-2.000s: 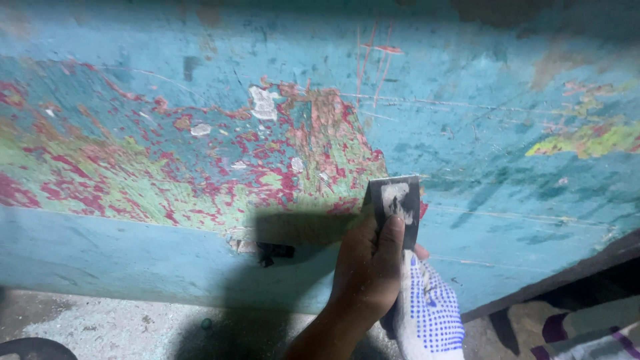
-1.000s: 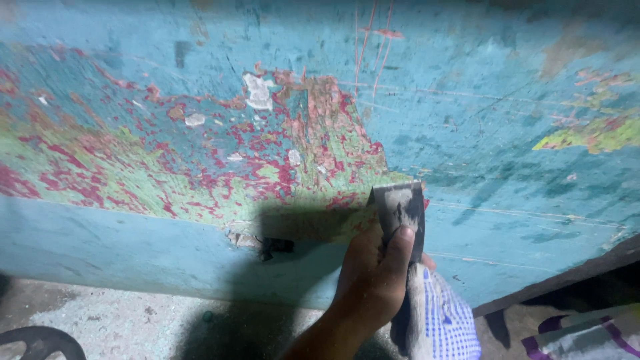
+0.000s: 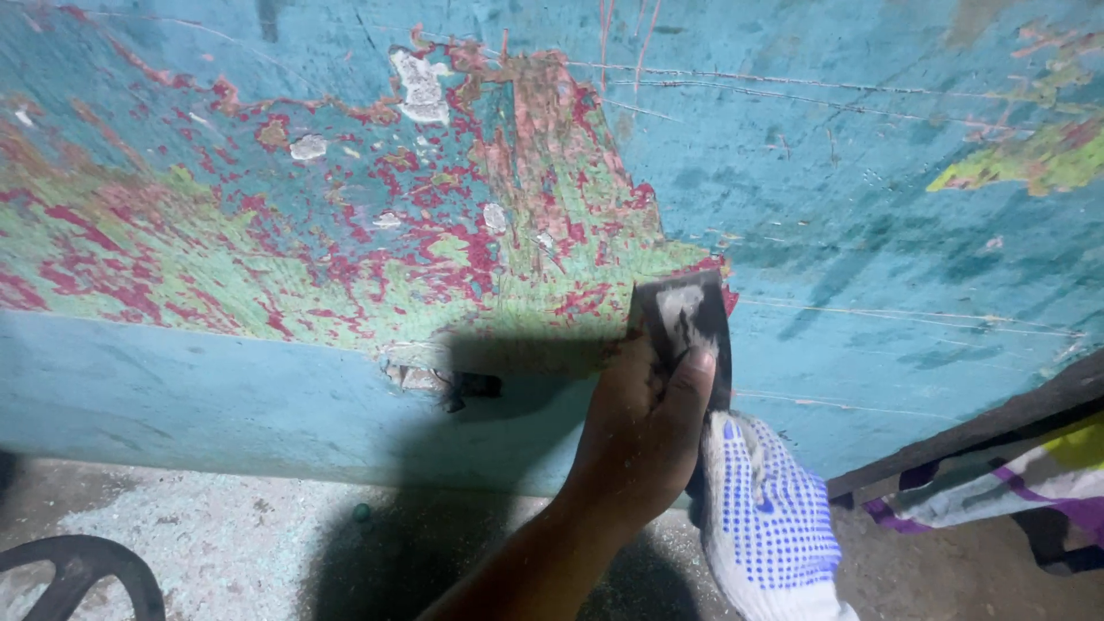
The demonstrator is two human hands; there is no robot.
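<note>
A paint scraper with a wide metal blade (image 3: 690,302) lies against the blue painted wall (image 3: 845,259), its edge at the right end of a patch of stripped, layered paint (image 3: 552,250) in green, red and grey. My bare left hand (image 3: 651,423) grips the blade part, thumb on its face. Below and to the right, my right hand (image 3: 768,509), in a white knitted glove with blue dots, is closed around the scraper's handle, which is mostly hidden.
Paint chips cover the floor (image 3: 216,535) along the wall's foot. A dark wheel-like ring (image 3: 86,552) stands at the bottom left. A recess with a dark fitting (image 3: 470,385) interrupts the wall. Patterned cloth (image 3: 992,492) hangs at the right, below a dark edge (image 3: 1018,405).
The view has shifted somewhat. Both hands remain on the scraper, and its blade stays near the right border of the stripped patch.
</note>
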